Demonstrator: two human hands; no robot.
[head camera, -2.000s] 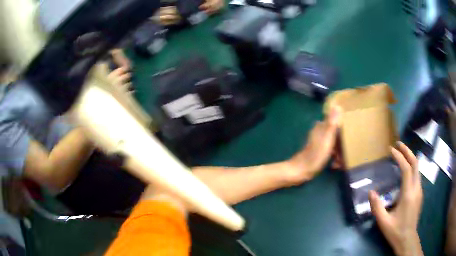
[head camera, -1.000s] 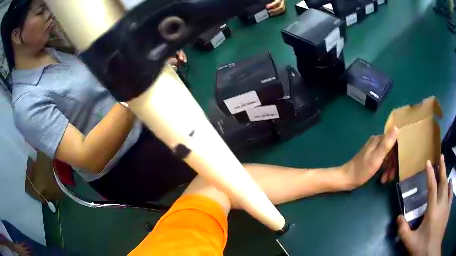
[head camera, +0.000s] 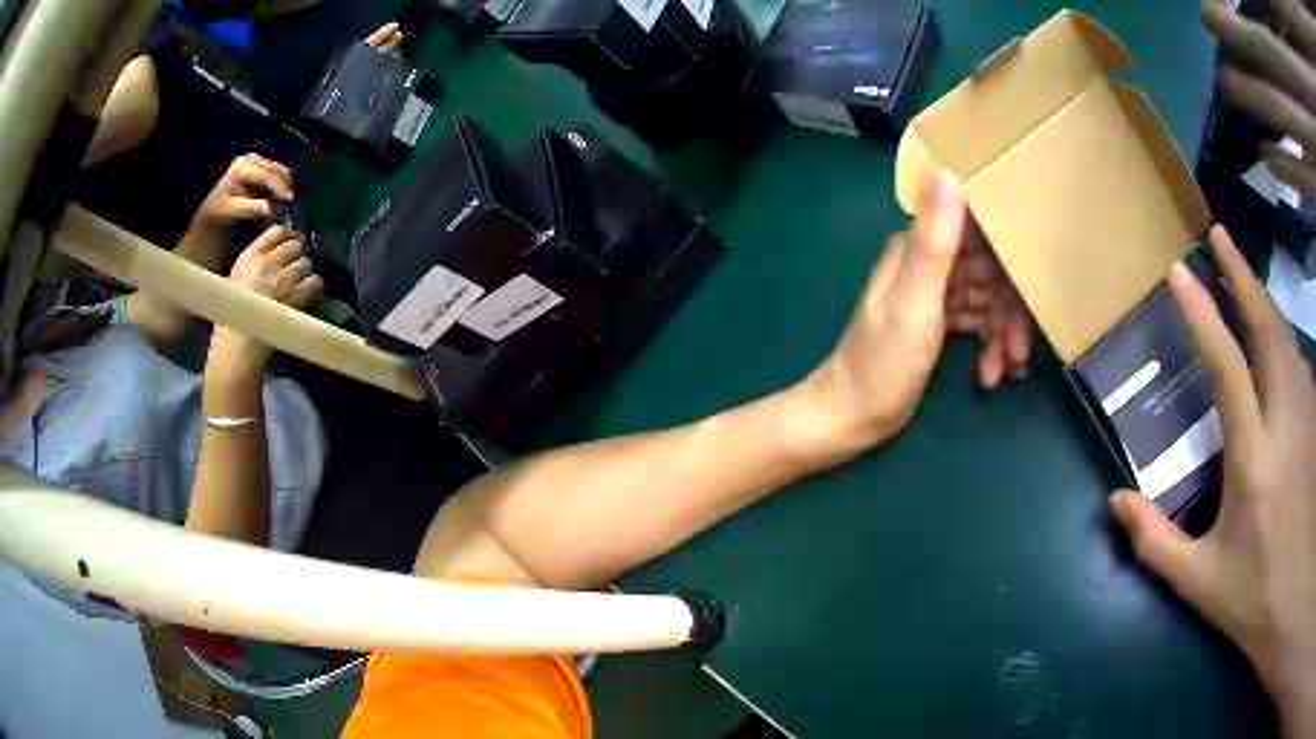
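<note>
An open black carton with a raised brown kraft lid (head camera: 1090, 202) lies at the right on the green table. A dark printed card (head camera: 1155, 390) with white patches shows in its opening. My left hand (head camera: 909, 318) is at the left edge of the lid, thumb against the kraft inside and fingers partly behind it. My right hand (head camera: 1248, 462) is spread over the right side of the box, fingers on its upper right edge and thumb near its lower left side. The lid stands open, with its tuck flap bent at the top.
Closed black cartons with white labels (head camera: 448, 231) are stacked left of centre, with more at the top (head camera: 844, 65). Cream pipes (head camera: 347, 585) cross the left side. Other people's hands (head camera: 274, 267) show at the left and upper right (head camera: 1270, 72). The green table (head camera: 866, 578) has its edge below.
The view has shifted, and the box appears larger and tilted. My hands remain around the box and lid. The neighbour's two hands now show at the left.
</note>
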